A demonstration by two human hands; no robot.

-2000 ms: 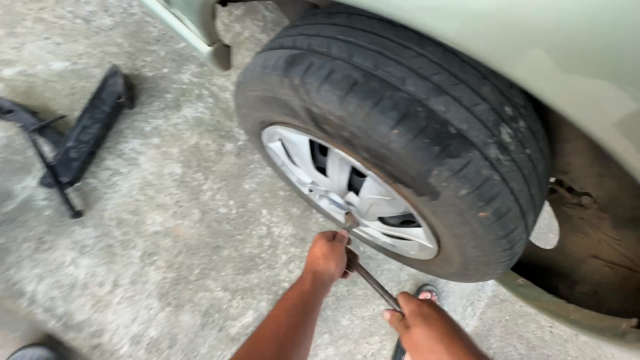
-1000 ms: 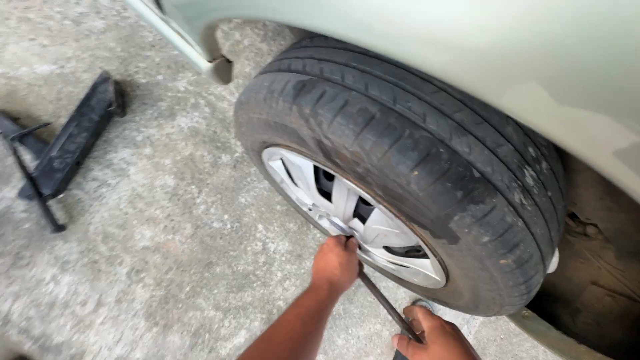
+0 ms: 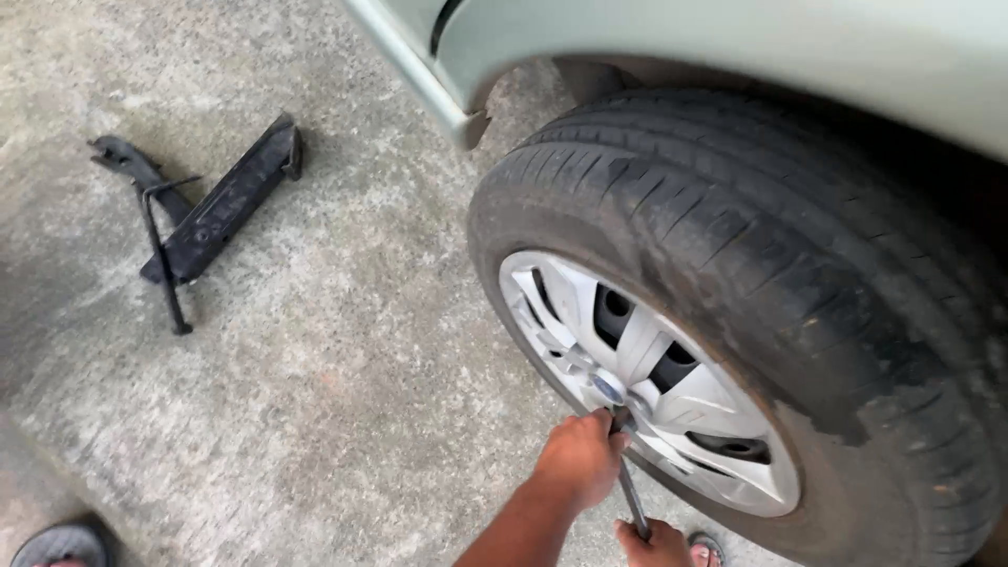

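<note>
My left hand (image 3: 581, 457) grips the head end of a metal lug wrench (image 3: 632, 492) close to the hub of the wheel. Lower down, at the bottom edge of the view, my right hand (image 3: 657, 543) is closed around the wrench's handle. The wrench head meets the silver wheel cover (image 3: 642, 346) just below its Ford badge (image 3: 606, 387); my fingers partly hide the contact, so the exact fit cannot be told. Around the cover is the black rubber tire (image 3: 756, 236), its sidewall dusty with a dark patch.
The pale green car body (image 3: 669, 31) arches over the tire. On the concrete floor (image 3: 354, 354) at the left lie a black scissor jack (image 3: 228, 201) and a thin dark metal rod (image 3: 161, 252) across it. Sandaled feet show at the bottom left (image 3: 63, 547) and beside my right hand (image 3: 706, 549).
The wrench handle, slanting down to the right before, now points more steeply down, and my right hand has moved closer beneath my left. My left hand remains by the hub. The view has shifted.
</note>
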